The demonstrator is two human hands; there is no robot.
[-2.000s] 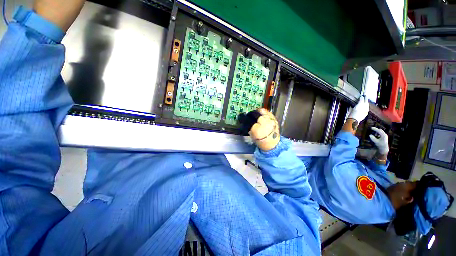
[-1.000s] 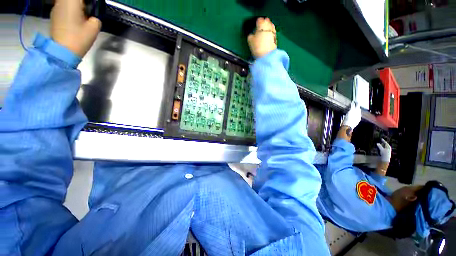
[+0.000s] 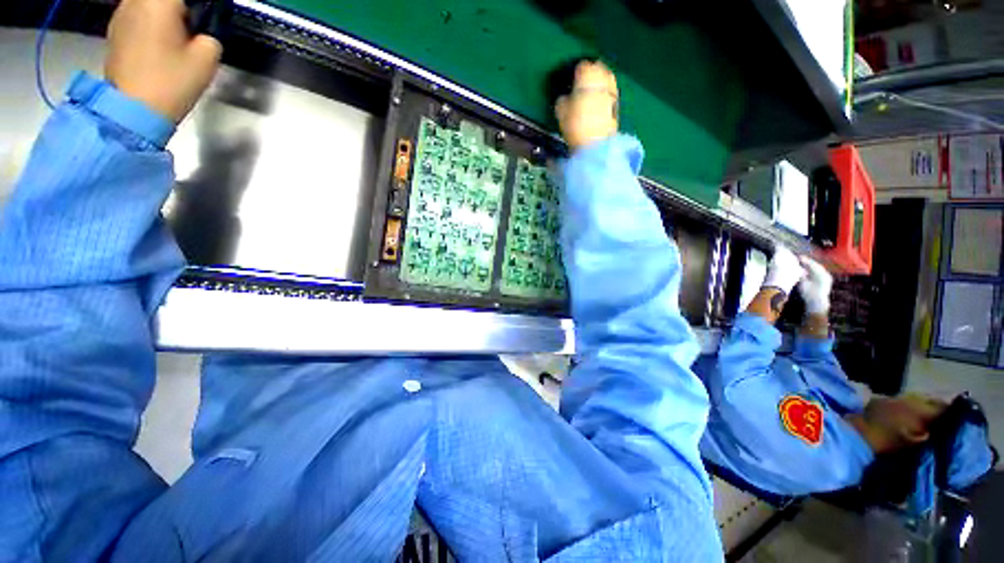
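Two pale green PCB panels (image 3: 455, 209) lie side by side in a black pallet (image 3: 381, 209). My right sleeve covers the pallet's right end. My left hand (image 3: 160, 61) is at the upper left, near the top edge, beyond the shiny metal plate. Its fingers are curled with black-covered tips, and whether they hold something cannot be told. My right hand (image 3: 589, 105) is over the green mat (image 3: 473, 50), beyond the pallet. Its dark fingertips are blurred and blend with the mat, so a held part cannot be made out.
A silver rail (image 3: 330, 333) runs along the near side. A shiny metal plate (image 3: 288, 176) lies left of the pallet. A person in a blue smock (image 3: 760, 401) works at the right with white gloves (image 3: 784, 267). A red bin (image 3: 851, 209) stands beyond. A shelf edge (image 3: 815, 55) overhangs the upper right.
My right hand has moved from the pallet's near edge to the green mat. My left hand shows more fully at the upper left. The neighbour's gloved hands have come together. The view has shifted slightly.
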